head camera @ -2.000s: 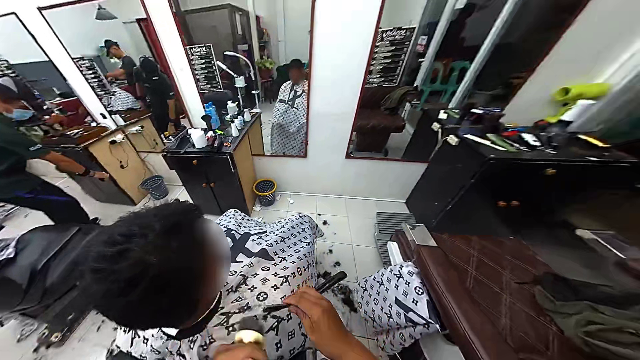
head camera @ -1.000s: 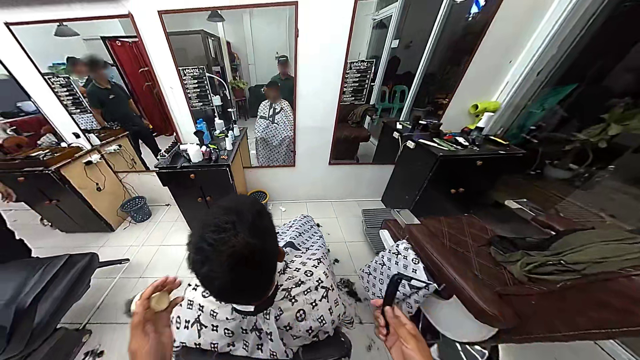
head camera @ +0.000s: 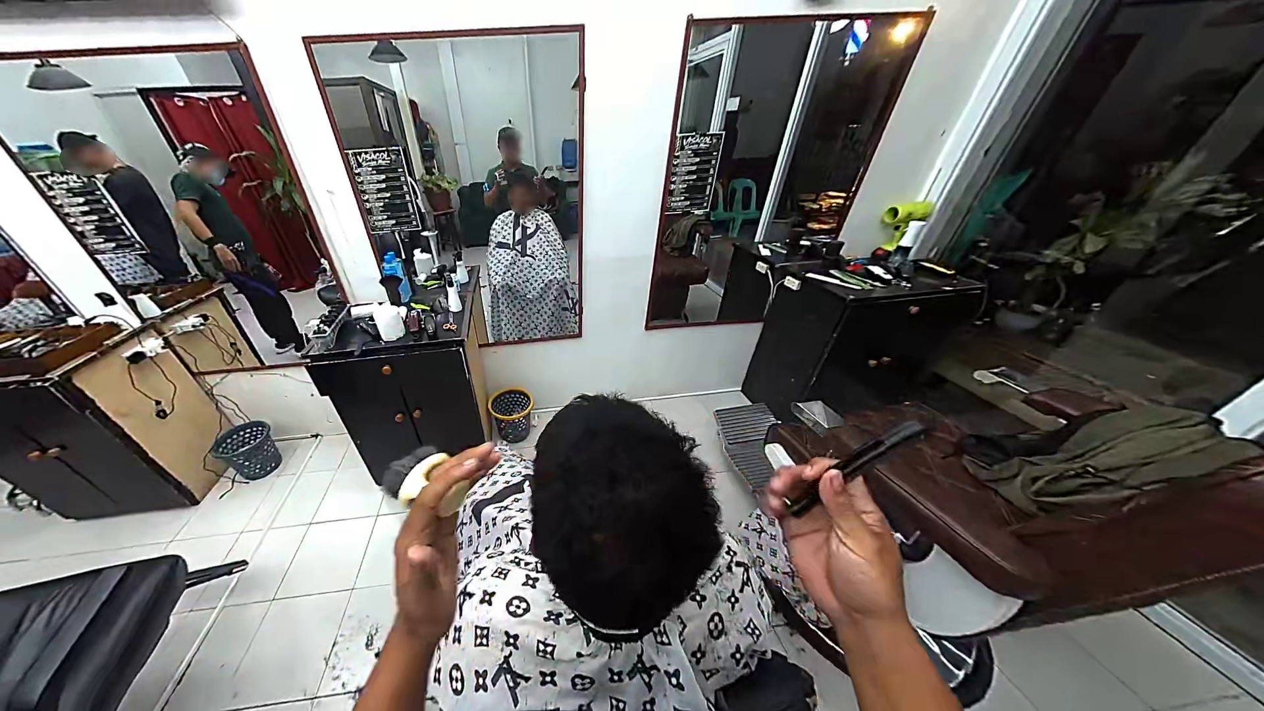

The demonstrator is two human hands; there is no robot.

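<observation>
A seated person's dark-haired head (head camera: pixel 627 513) is between my hands, seen from behind and above. A white barber cape (head camera: pixel 602 671) with black patterns covers the person's shoulders. My left hand (head camera: pixel 434 553), left of the head, holds a neck duster brush (head camera: pixel 420 476) with a pale handle and grey bristles. To the right of the head, my right hand (head camera: pixel 839 538) grips a black straight razor or similar folding tool (head camera: pixel 859 464), pointing up and to the right. Neither hand touches the hair.
A black cabinet (head camera: pixel 395 395) with bottles and clippers stands ahead, below a wall mirror (head camera: pixel 444 188). At right are a brown leather chair (head camera: pixel 948 523) and another black cabinet (head camera: pixel 859 336). A black chair (head camera: pixel 89 632) is at lower left. Plastic baskets (head camera: pixel 512 415) stand by the wall.
My hands were close together beside the head two seconds ago; now they are apart on either side of it. The view has turned. The seated person's head is now upright, seen from behind.
</observation>
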